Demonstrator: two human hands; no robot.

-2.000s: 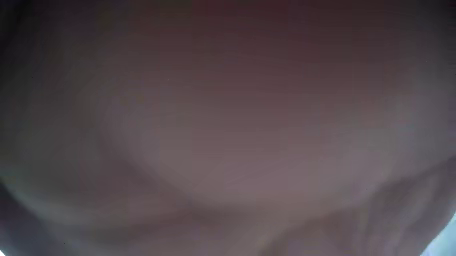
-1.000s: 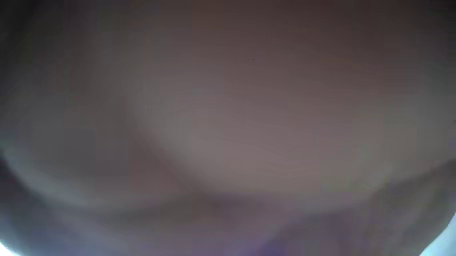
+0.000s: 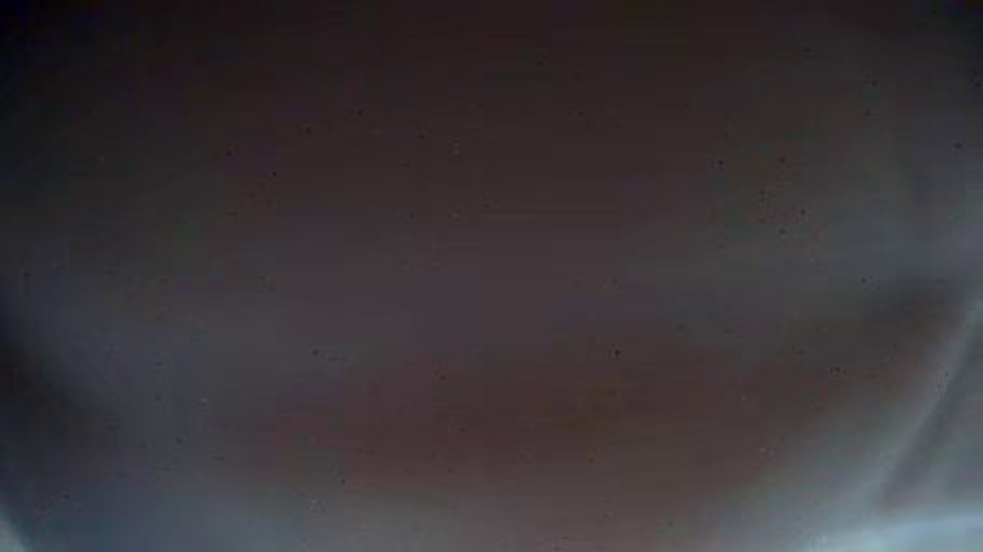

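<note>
A dark, blurred surface (image 3: 485, 270) lies very close to the lens and covers nearly the whole head view. It is grey-brown, with a faint reddish patch low in the middle. I cannot tell what it is. No hand can be made out, and no work object shows.
A pale bluish-white strip (image 3: 916, 534) shows at the bottom right corner, with a lighter blurred edge rising beside it. A small pale spot shows at the bottom left corner. Nothing else can be made out.
The view has become much darker. The rounded, lighter pinkish-grey shapes seen before have gone, and the pale strip at the bottom right has changed shape and reaches further left.
</note>
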